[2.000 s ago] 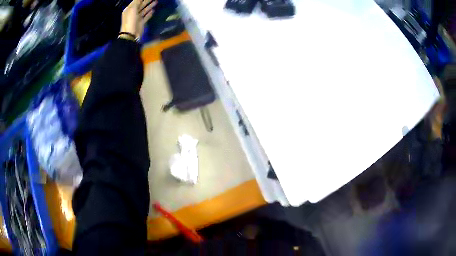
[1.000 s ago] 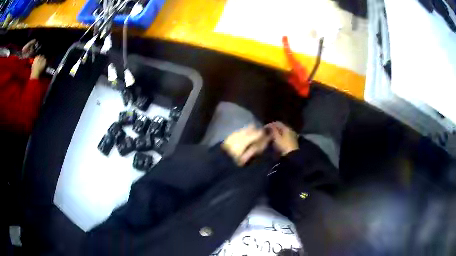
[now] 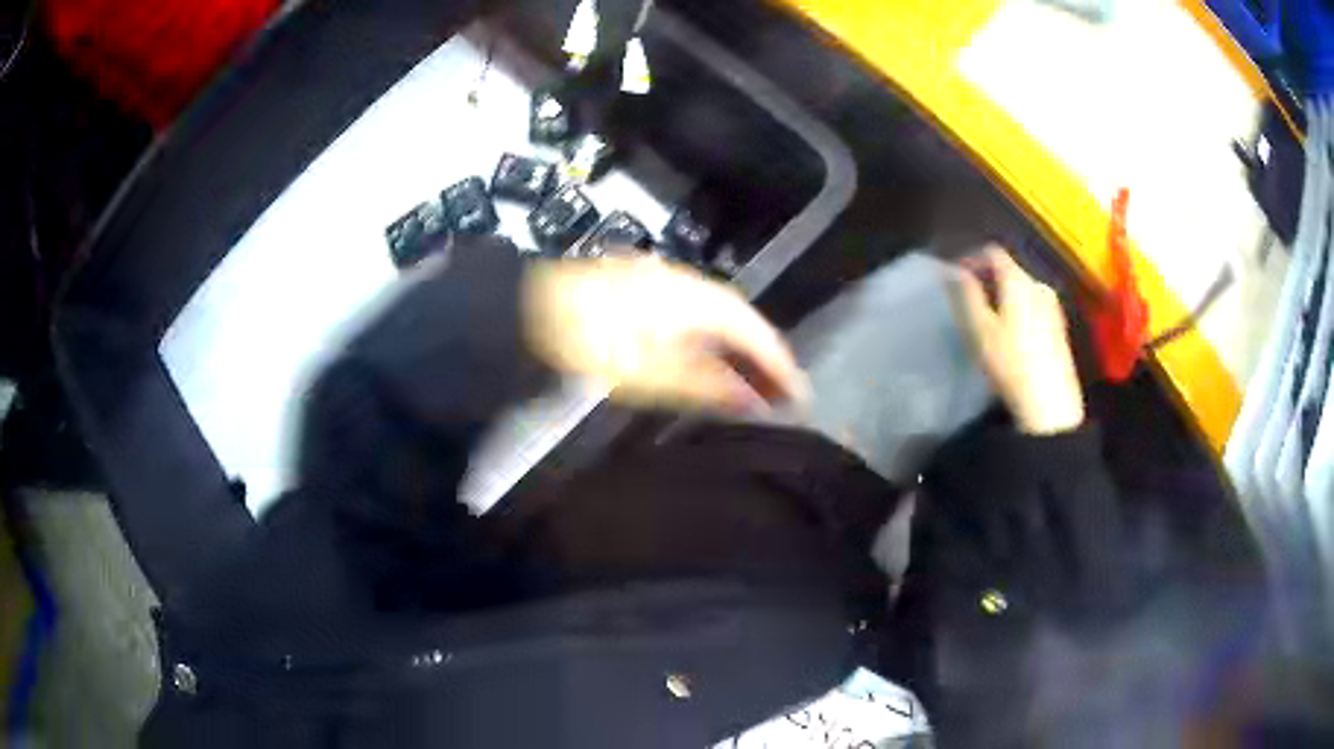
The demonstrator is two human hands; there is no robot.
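Observation:
My left hand [image 3: 658, 334] is blurred and reaches across the near edge of the black tote [image 3: 819, 220] over my lap; whether it holds anything cannot be told. My right hand [image 3: 1029, 344] is over my lap beside the bench edge, fingers curled; the blur hides whether anything is in them. Several small black electronic units [image 3: 563, 217] lie on the white liner sheet [image 3: 322, 278] in the tote. My left arm hides part of the liner.
The air blow gun [image 3: 1122, 300] with red handle lies at the yellow bench edge [image 3: 1010, 147]. Stacked white trays [image 3: 1295, 351] stand at right. Cable leads [image 3: 581, 29] with white ends hang over the tote. A red sleeve [image 3: 161, 51] shows at top left.
The view has turned towards the tote. My hands, close together over my lap a second ago, are now apart, the left one over the tote's near edge. Earlier my left hand was over the bench.

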